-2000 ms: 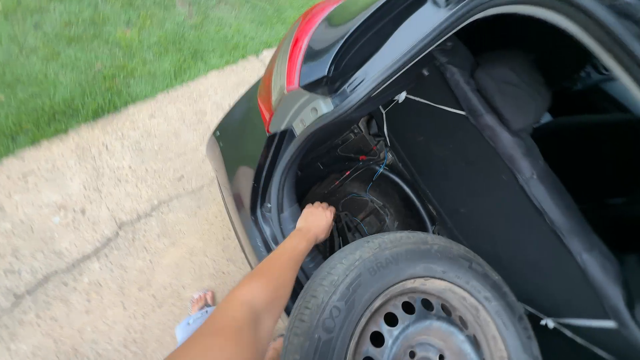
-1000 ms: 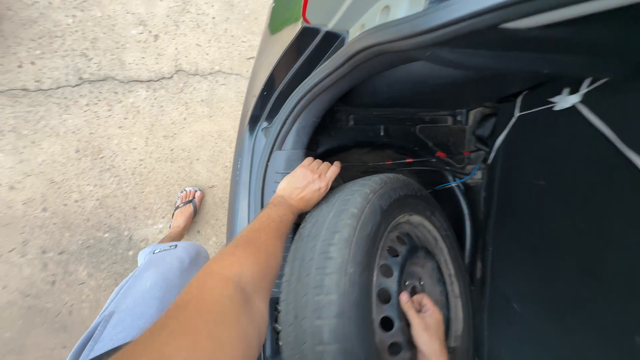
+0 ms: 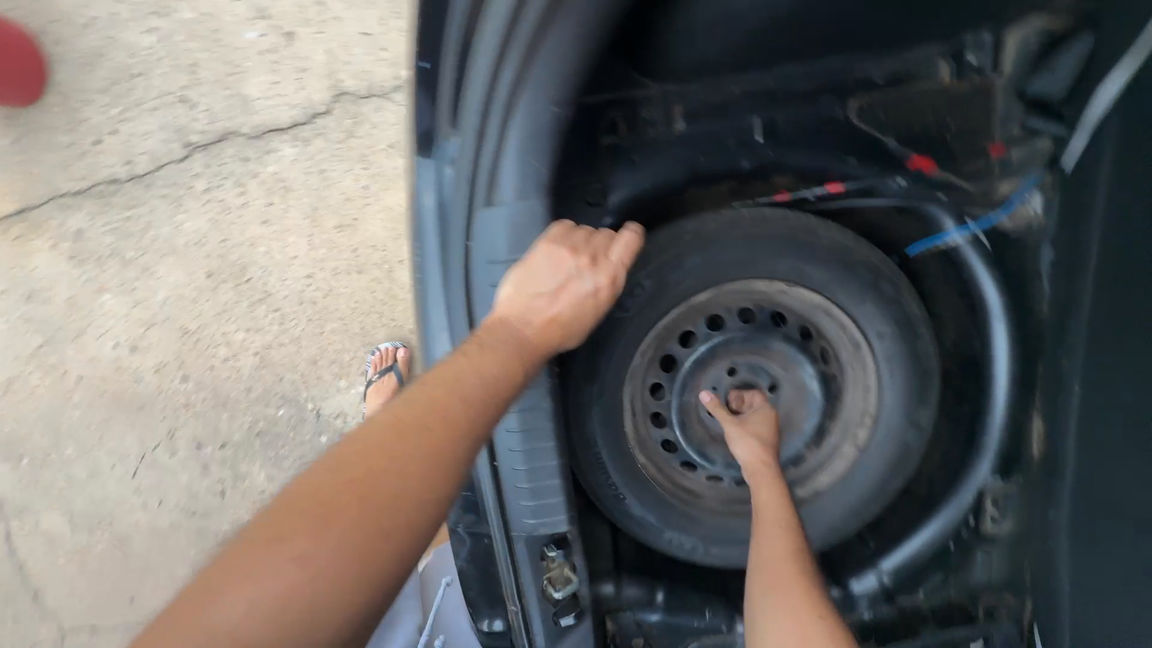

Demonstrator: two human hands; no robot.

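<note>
A spare wheel (image 3: 859, 396) with a black tyre and a rusty steel rim lies in the round well of a car boot. My right hand (image 3: 747, 418) is at its hub, fingers curled into the centre hole and thumb apart on the metal. My left hand (image 3: 571, 283) is above the boot sill, beside the upper left of the tyre. Its fingers are curled and their far side is hidden, so what they hold cannot be told.
Left of the wheel runs the plastic boot sill (image 3: 531, 450), with a metal latch (image 3: 560, 576) lower down. Loose wires with red joints (image 3: 922, 164) and a blue wire (image 3: 976, 220) hang beyond the tyre. My sandalled foot (image 3: 385, 369) stands on cracked concrete (image 3: 225, 270).
The wheel, tilted up over the well in the earlier frames, now lies in it. My right hand came into view one second ago and stays at the hub. The view has moved closer.
</note>
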